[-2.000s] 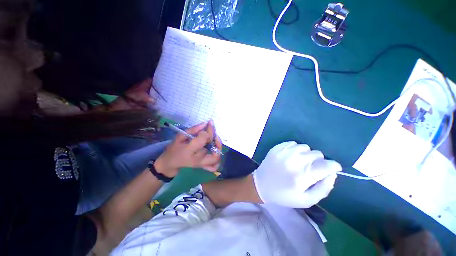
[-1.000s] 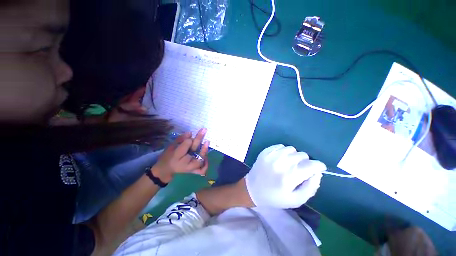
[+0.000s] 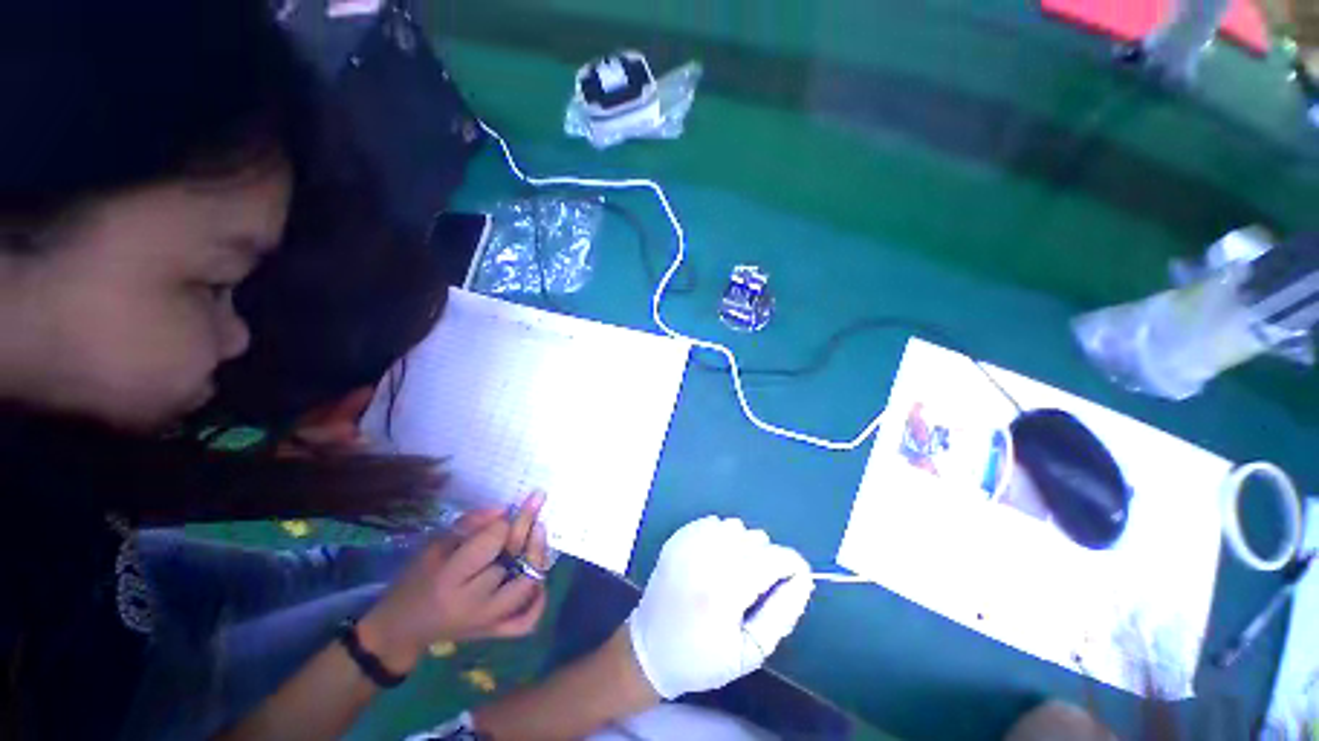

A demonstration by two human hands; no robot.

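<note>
My left hand point(image 3: 720, 608), in a white glove, is closed around the end of a white cable point(image 3: 781, 432); the plug is hidden in the fist. The cable runs from the glove to the instruction sheet point(image 3: 1128, 601) and snakes up over the green bench. My right hand point(image 3: 1059, 722) is bare, blurred and cut off by the bottom edge; its fingers cannot be made out. A lined record sheet point(image 3: 579, 434) lies left of the cable. A small shiny metallic part point(image 3: 746, 298) lies above the cable.
Another person leans in at left, one hand point(image 3: 463, 579) holding a pen. A black mouse point(image 3: 1073, 478) lies on the instruction sheet, a tape roll point(image 3: 1261, 517) beside it. A white device point(image 3: 615, 90) sits on plastic at the back. Other plastic point(image 3: 1172, 333) lies right; red sheets point(image 3: 1157, 18) far back.
The view has shifted, showing more of the far bench and right side, with the device and tape roll now visible. My gloved hand stays closed on the cable. The other person's face has come further in.
</note>
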